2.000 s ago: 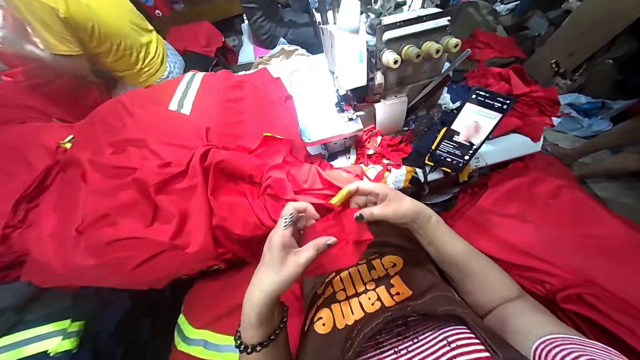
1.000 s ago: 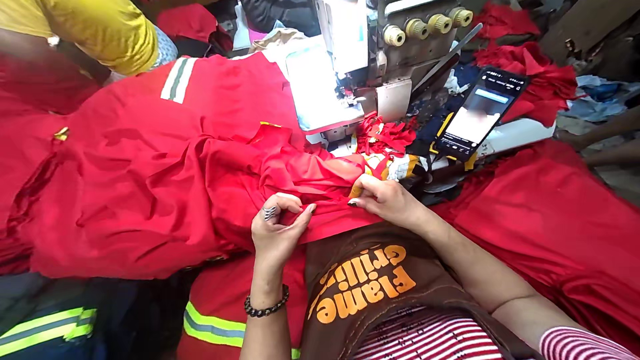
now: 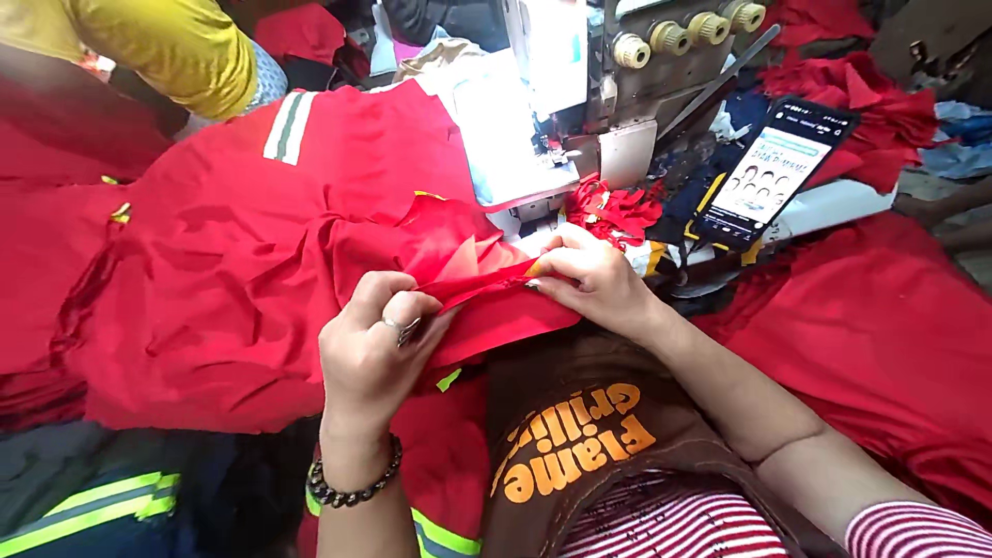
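Observation:
My left hand, with a ring and a beaded bracelet, pinches the edge of a red fabric piece over my lap. My right hand grips the same edge farther right, at a small yellow bit beside its fingertips. Between the hands the edge is folded and drawn fairly straight. Beyond them a large red garment with a reflective strip lies bunched, reaching toward the lit needle area of a sewing machine. Red fabric scraps lie just beyond my right hand.
A phone with a lit screen leans right of the machine. More red fabric is piled at right. Dark cloth with reflective tape lies lower left. A person's yellow sleeve shows upper left. A brown apron covers my lap.
Two seconds ago my hands held a small red piece raised over the apron; now they hold a fabric edge, with red cloth spread beneath them. The phone's screen picture has changed.

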